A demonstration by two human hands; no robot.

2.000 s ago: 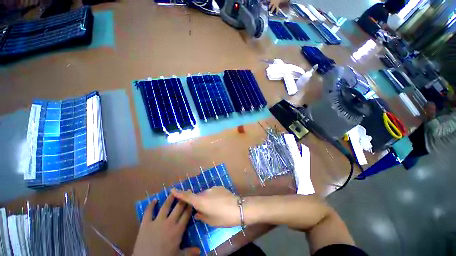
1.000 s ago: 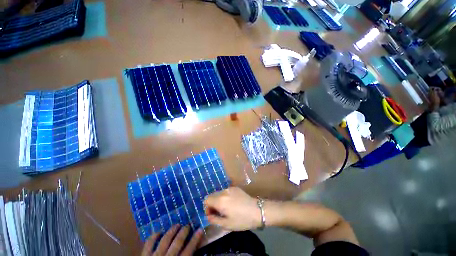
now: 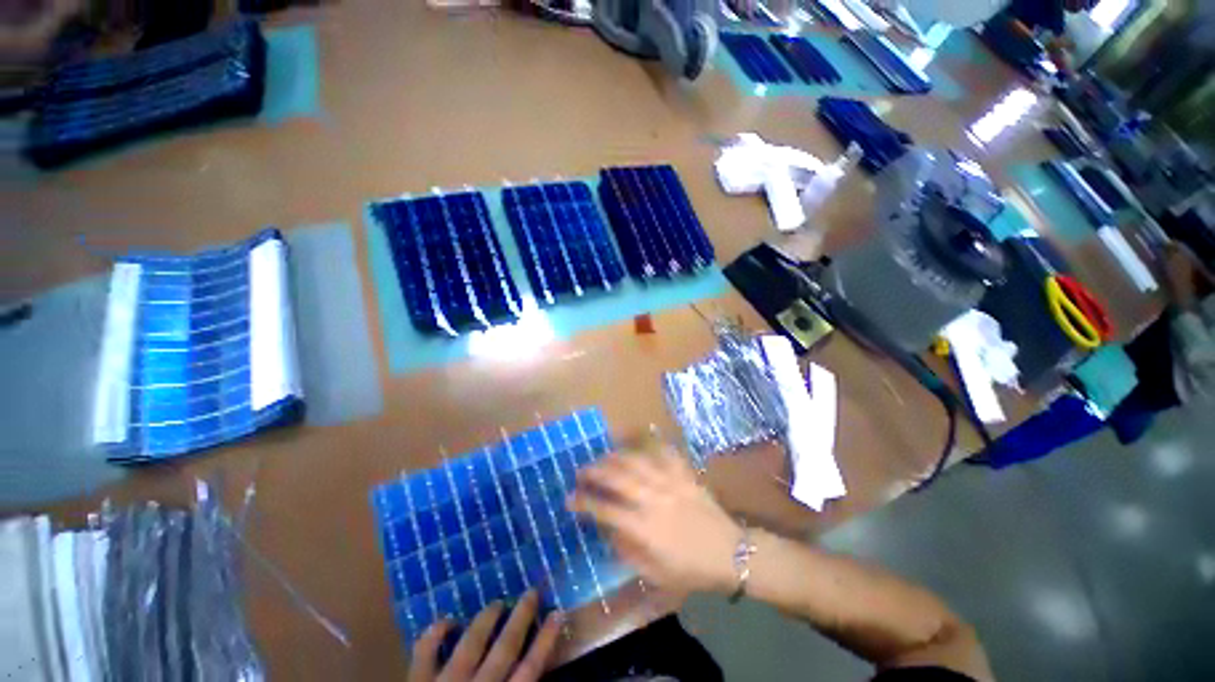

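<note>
A bright blue solar panel [image 3: 466,533] with pale grid lines lies flat on the brown table in front of me. My left hand [image 3: 486,646] rests with its fingers spread on the panel's near edge; its lower part is cut off by the picture's bottom. My right hand [image 3: 653,513], with a bracelet at the wrist, is over the panel's right edge. It is slightly blurred with bent fingers, and I cannot tell if it holds anything.
Silvery wires [image 3: 726,400] and white strips [image 3: 809,420] lie right, before the soldering iron stand [image 3: 804,324] and a round fan [image 3: 919,253]. Dark cell stacks [image 3: 446,260] lie beyond the panel. A finished panel stack [image 3: 200,349] and wire bundle [image 3: 180,586] are left.
Both hands were together on the panel's middle. My left hand has moved down to the near edge. My right hand has moved right, and its fingers have loosened from a closed shape.
</note>
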